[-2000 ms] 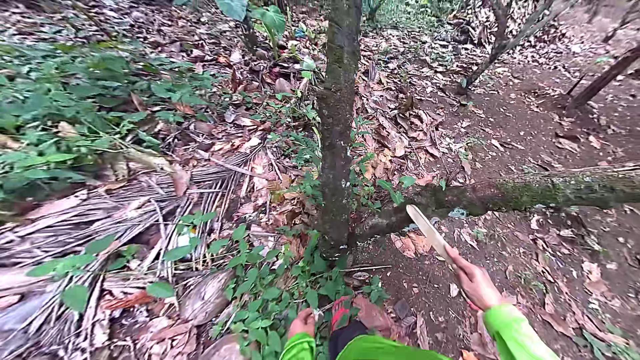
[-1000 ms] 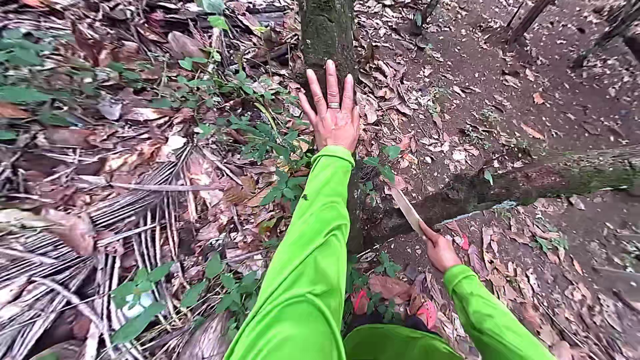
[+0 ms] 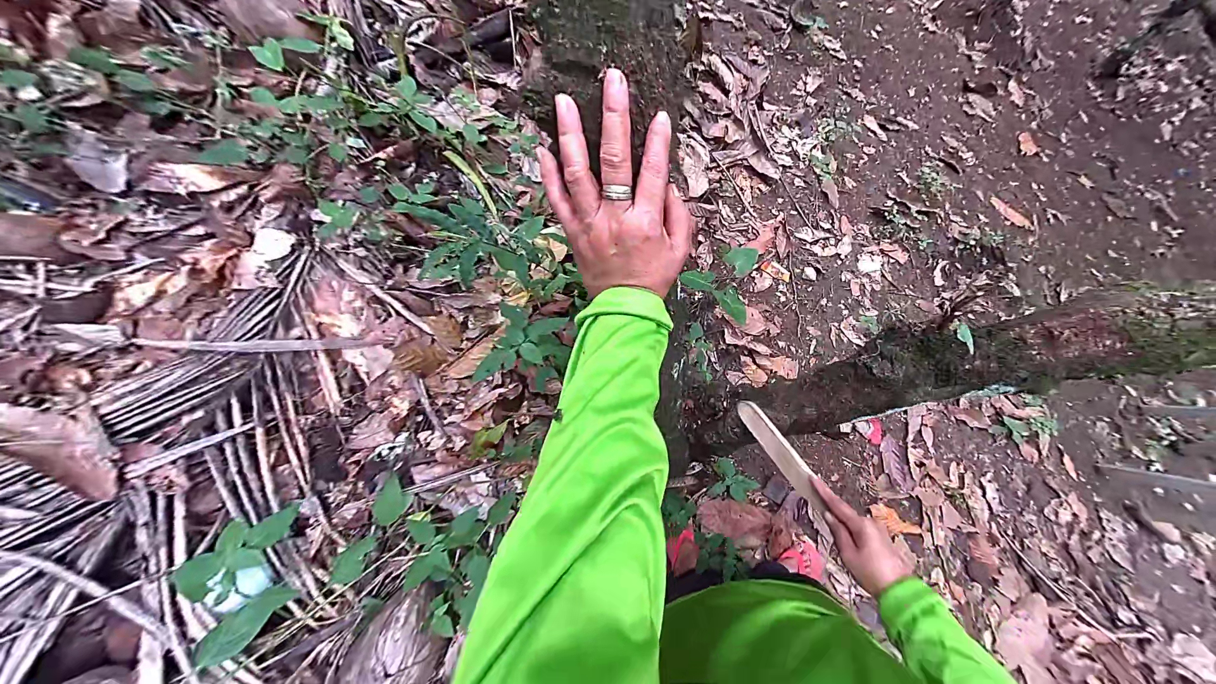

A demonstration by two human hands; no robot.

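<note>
My left hand (image 3: 622, 209), with a ring on one finger, lies spread over the tree trunk (image 3: 608, 43), palm toward the bark; whether the palm presses on it cannot be told. Lower right, my right hand (image 3: 866, 543) grips a flat, pale, blade-like tool (image 3: 784, 454) with a rounded tip, its handle end hidden in the fingers. The tool's tip points up and left, near the base of a thick, mossy limb or trunk (image 3: 1026, 356) that runs off to the right.
Dry palm fronds (image 3: 209, 380) and brown leaves cover the ground at left. Green seedlings (image 3: 522, 347) grow beside the upright trunk. Bare soil with scattered leaves (image 3: 950, 142) lies at upper right. Red footwear (image 3: 803, 560) shows at the bottom.
My left hand, low beside the trunk's base two seconds ago, has risen onto the trunk and remains there, fingers spread. My right hand still holds the tool. The view has tilted downward.
</note>
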